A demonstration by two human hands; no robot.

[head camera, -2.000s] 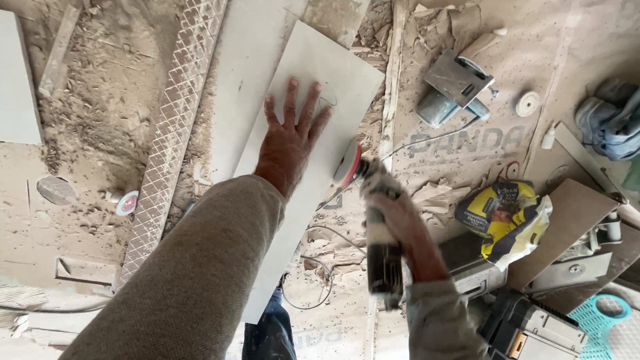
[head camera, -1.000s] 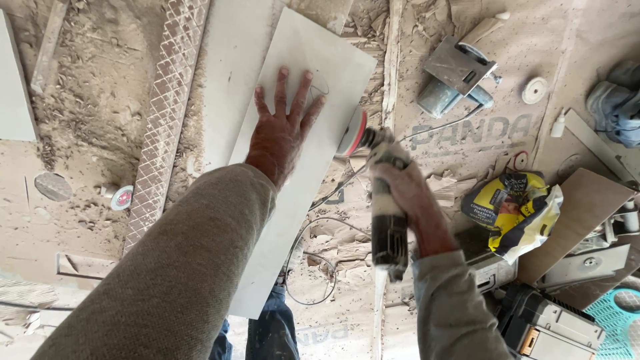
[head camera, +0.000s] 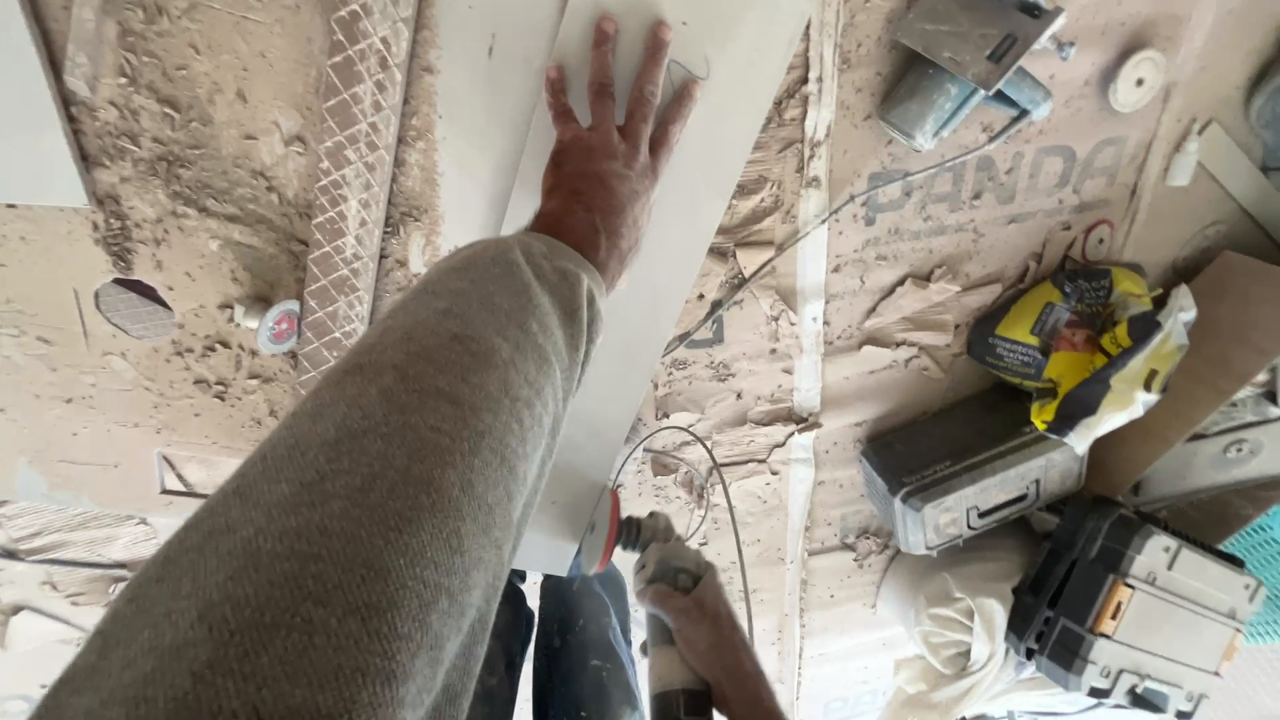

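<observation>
My left hand (head camera: 605,155) lies flat with fingers spread on a long pale tile (head camera: 640,310), pressing its upper part. In my right hand (head camera: 690,595) is an angle grinder (head camera: 672,640), gripped around its body near the head. Its red-backed disc (head camera: 602,532) stands on edge against the tile's right edge, near the lower end. A thin curved mark shows on the tile beside my left fingertips. Under this tile lies another pale board or tile (head camera: 480,130).
A dusty circular saw (head camera: 960,90) lies upper right, its cord crossing the floor covering. A yellow and black bag (head camera: 1080,340) and tool cases (head camera: 970,470) (head camera: 1130,610) sit at right. A mesh-patterned strip (head camera: 355,190) and a small disc (head camera: 279,327) lie left.
My right hand has moved the grinder down along the tile's right edge, from near its middle to its lower end. My left hand stays spread on the tile. The view has shifted.
</observation>
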